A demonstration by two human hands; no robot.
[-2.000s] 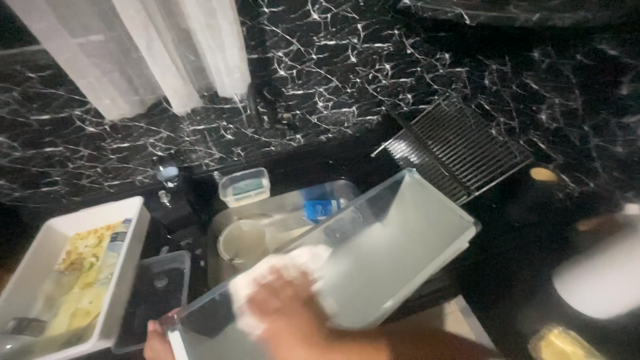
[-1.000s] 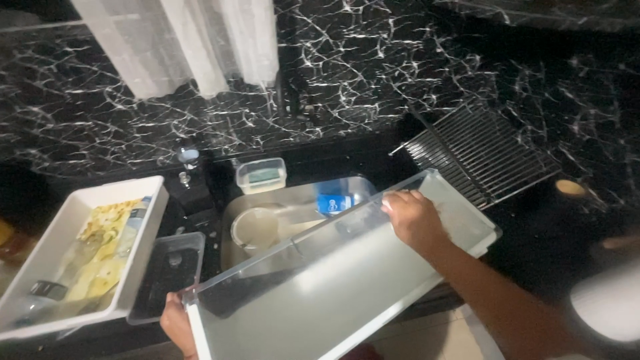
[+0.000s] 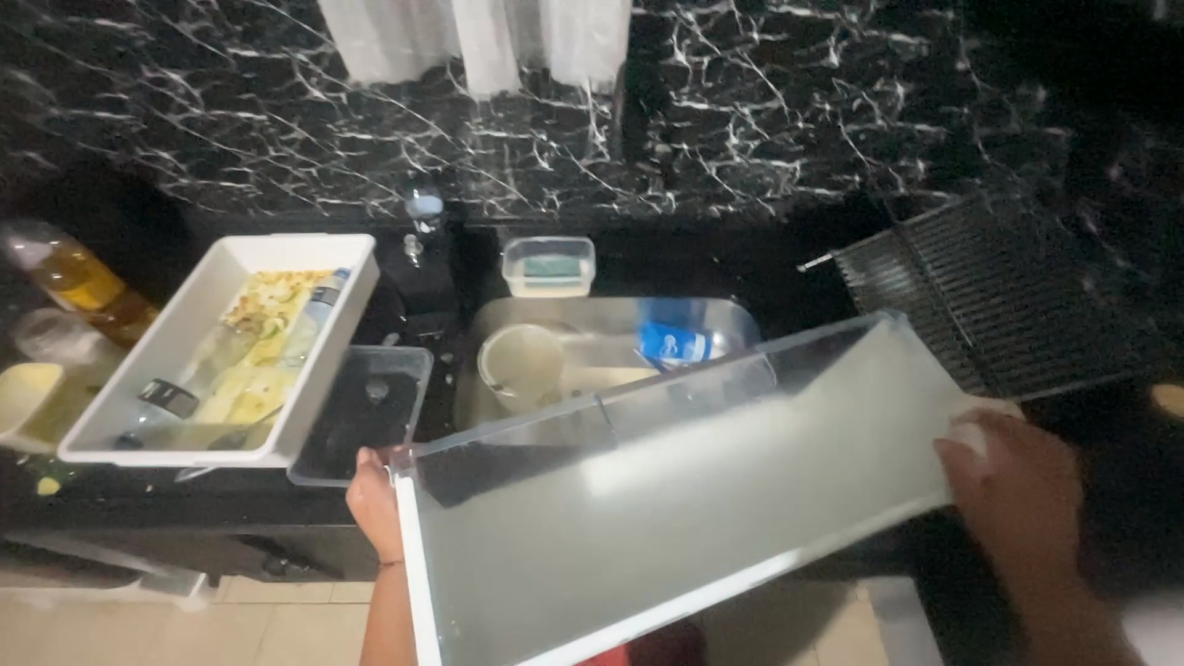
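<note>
A large glass shelf with white and clear edging (image 3: 684, 499) slants across the lower middle, in front of the sink. My left hand (image 3: 377, 504) grips its left corner, fingers round the edging. At its right end is my right hand (image 3: 1008, 472), closed on a white cloth (image 3: 971, 444) pressed against the edge; most of the cloth is hidden by the fingers. Behind the shelf, the steel sink (image 3: 467, 398) holds a round whitish container (image 3: 523, 363) and a blue packet (image 3: 673, 342).
At left stands a white tray (image 3: 85, 444) with bottles and food scraps, beside a clear plastic lid (image 3: 356, 416). An oil bottle (image 3: 83, 287) leans further left. Behind the sink sit a small tub with a green sponge (image 3: 550, 268) and a tap (image 3: 416, 231). A wire rack (image 3: 971, 287) lies right.
My right hand has moved with the cloth from the shelf's surface to its far edge, then down to its right end. My left hand still holds the left corner. The view has shifted.
</note>
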